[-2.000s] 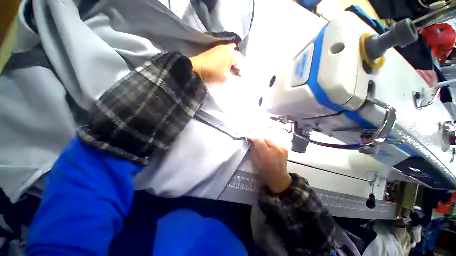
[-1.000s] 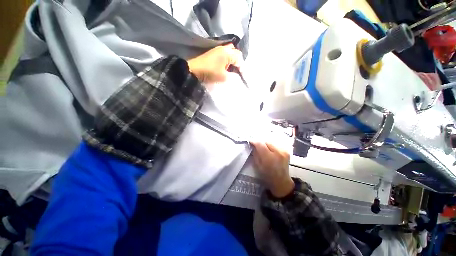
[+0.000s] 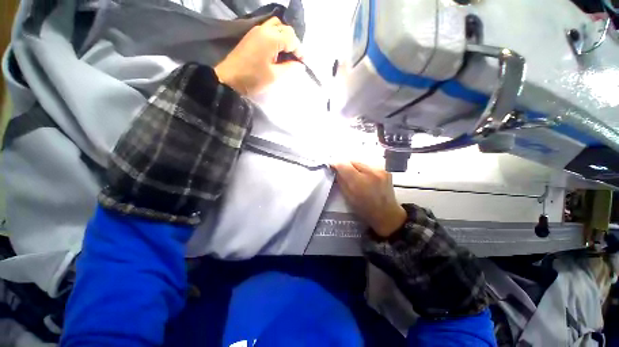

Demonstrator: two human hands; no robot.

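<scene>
The light grey fabric [image 3: 271, 203] lies on the machine bed left of the needle area, with a dark seam strip [image 3: 282, 154] across it. My left hand [image 3: 258, 57] pinches a dark edge of the fabric at the upper left of the bright glare. My right hand [image 3: 366, 193] has its fingertips on the light grey fabric at the end of the dark strip, below the needle area. The sewing machine head [image 3: 414, 61] stands at the right. The needle and presser foot are lost in the glare. A dark attachment [image 3: 396, 157] shows beside them.
A printed ruler strip [image 3: 468, 235] runs along the front edge of the machine bed [image 3: 475, 203]. Large folds of light grey cloth [image 3: 61, 162] heap at the left. More grey cloth [image 3: 563, 298] hangs at the lower right. A small dark knob [image 3: 541, 227] is at the bed's right.
The view has shifted closer to the machine, so the head and bed appear larger or displaced. Both hands keep about the same places on the fabric.
</scene>
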